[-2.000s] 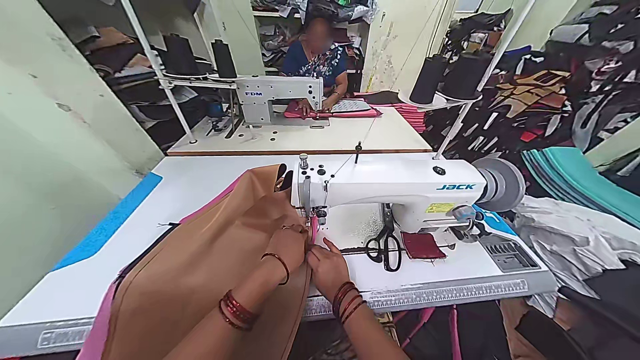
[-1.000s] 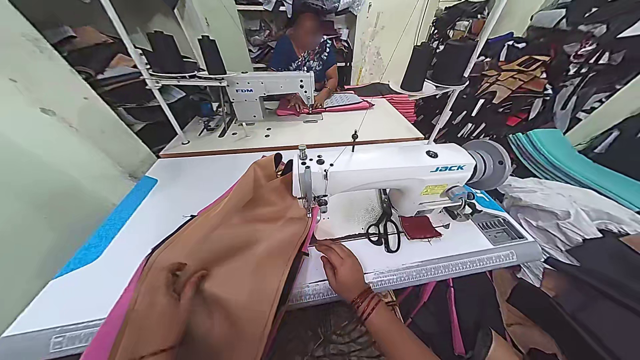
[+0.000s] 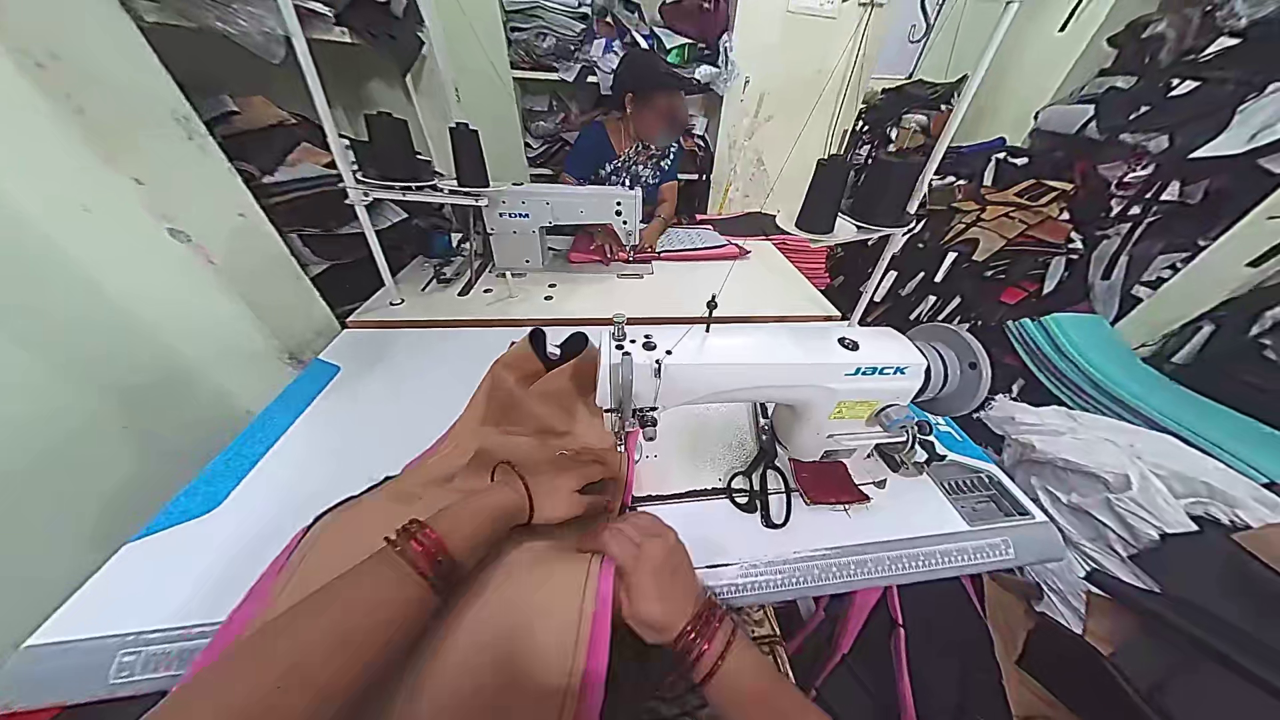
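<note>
A large tan fabric piece (image 3: 400, 530) with pink edging lies over the left part of the sewing table, its right edge under the needle area of a white Jack sewing machine (image 3: 760, 365). My left hand (image 3: 560, 480) rests on the fabric just before the presser foot, fingers bent at the edge. My right hand (image 3: 650, 575) pinches the pink edge binding (image 3: 600, 620) a little nearer to me. Black-handled scissors (image 3: 762, 490) lie under the machine arm, beside a dark red fabric scrap (image 3: 828, 482).
Across the table, a person (image 3: 630, 150) works pink material at a second sewing machine (image 3: 560, 215). Black thread cones (image 3: 825, 195) stand behind my machine. White cloth (image 3: 1110, 480) and folded teal material (image 3: 1150, 390) lie at the right. A ruler strip (image 3: 880, 565) runs along the table's front edge.
My left hand has moved from the lower left of the fabric up to its edge by the presser foot. My right hand, flat on the table a second ago, is now at the pink binding.
</note>
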